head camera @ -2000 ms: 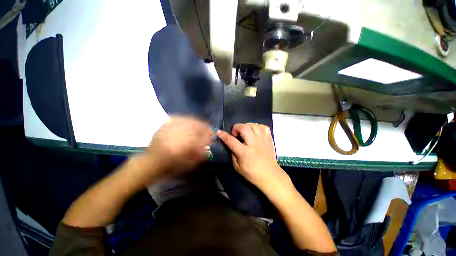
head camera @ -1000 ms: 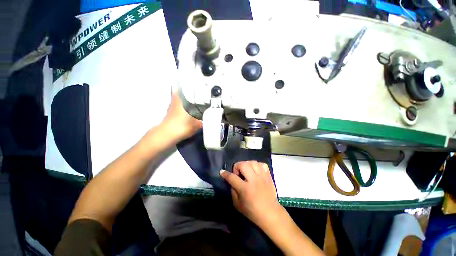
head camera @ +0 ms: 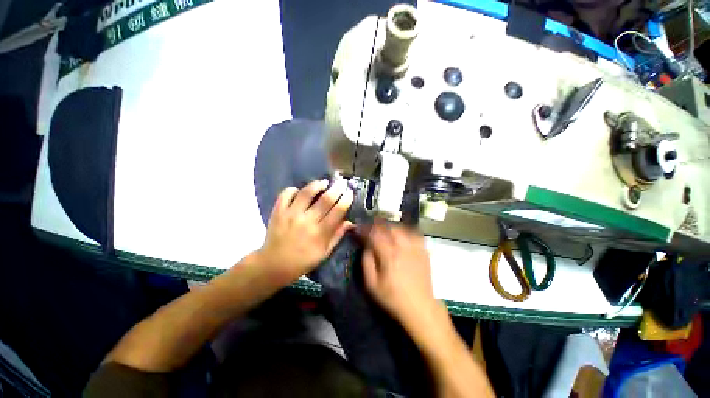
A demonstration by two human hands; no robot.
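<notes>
A dark rounded pocket bag piece [head camera: 292, 155] lies on the white top left of the needle area, its right part under my left hand. A larger dark garment panel [head camera: 350, 311] runs from the machine over the table edge towards my lap. My left hand [head camera: 307, 229] lies flat on the cloth, fingers spread, just left of the presser foot. My right hand [head camera: 397, 268], slightly blurred, is on the panel below the pale upright guard [head camera: 393, 185]; its fingertips are partly lost in blur against the dark cloth. The needle itself is hidden.
The cream sewing machine head [head camera: 483, 109] fills the upper right. Orange and green scissors [head camera: 510, 272] lie right of my right hand. A half-moon cut piece [head camera: 82, 167] lies at the left. A blue bin [head camera: 646, 377] stands lower right.
My left hand has come from behind the machine's left end to the cloth before it. My right hand has shifted slightly up the panel. The rounded piece shows more. The view has shifted.
</notes>
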